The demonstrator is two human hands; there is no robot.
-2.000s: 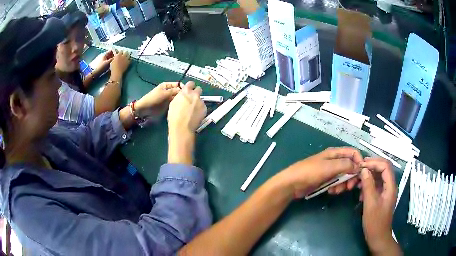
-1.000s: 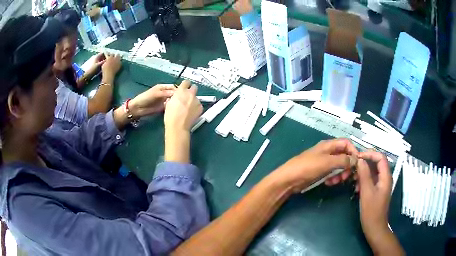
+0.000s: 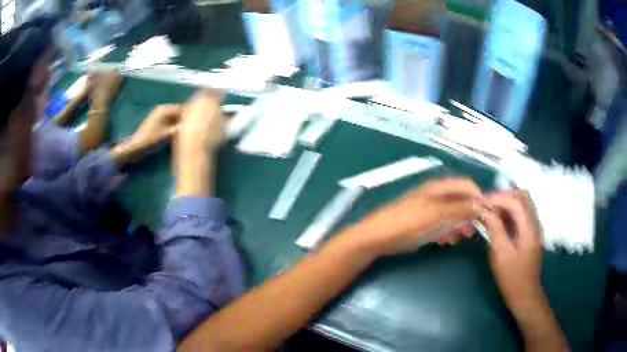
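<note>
The picture is blurred. My left hand [image 3: 436, 212] and my right hand [image 3: 515, 223] meet at the fingertips over the bench at the right. A thin white piece [image 3: 481, 230] shows between them, under my left fingers; its rest is hidden. Whether my right fingertips pinch something is too blurred to tell. Loose white strips lie left of my hands: one [image 3: 392, 172] touches another [image 3: 330, 218] near my left forearm, and a third [image 3: 295, 185] lies further left.
A dense row of white tubes [image 3: 564, 206] lies right of my hands. Printed boxes [image 3: 509, 62] stand behind a pale metal strip [image 3: 385, 120], with piled white pieces [image 3: 271, 127] along it. At the left, a neighbour's hands [image 3: 196, 130] work close by; another person sits beyond.
The view has shifted, so the boxes and neighbours appear further left and higher. Two more white strips now lie near my left forearm. The long strip under my left hand no longer shows.
</note>
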